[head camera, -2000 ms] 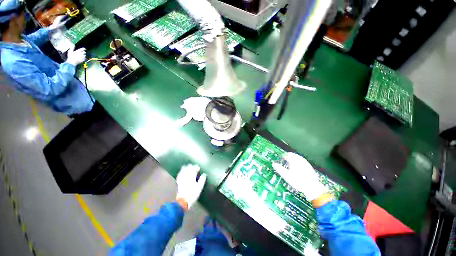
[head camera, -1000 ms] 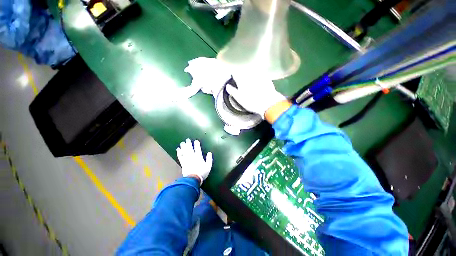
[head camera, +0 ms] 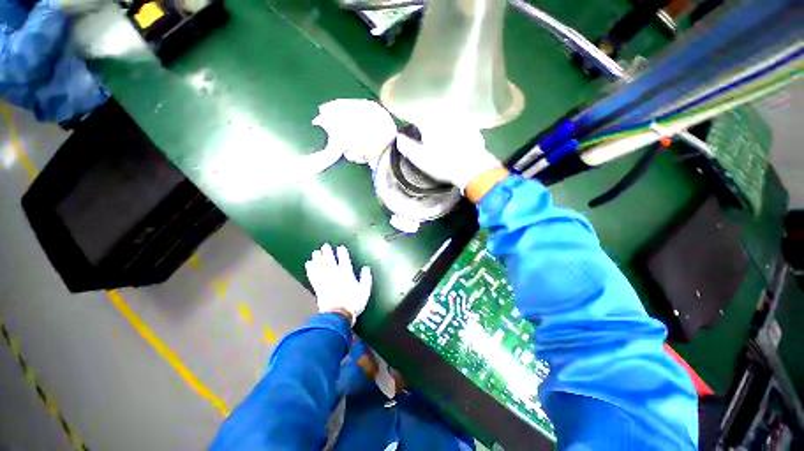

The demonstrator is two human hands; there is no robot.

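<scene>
A round silvery pot (head camera: 421, 204) with a dark-rimmed top stands on the green bench. My right hand (head camera: 450, 157), white-gloved, is over the pot's top; its fingertips and anything in them are hidden or washed out. My left hand (head camera: 338, 280), white-gloved, rests at the bench's front edge with fingers spread, holding nothing. A green circuit board (head camera: 476, 330) lies in a black frame (head camera: 401, 328), solder side up, partly hidden under my right sleeve. A crumpled white cloth (head camera: 353, 128) lies beside the pot.
A translucent funnel (head camera: 454, 79) hangs above the pot. Blue pens and cables (head camera: 652, 123) hang at the right. A black slab (head camera: 696, 269) and another board (head camera: 740, 158) lie at right. A black tote (head camera: 119, 203) is on the floor, near a person's blue sleeve.
My right hand has moved from the board to the pot, and my right sleeve now covers part of the board. My left hand has opened flat at the bench edge. The view has shifted closer.
</scene>
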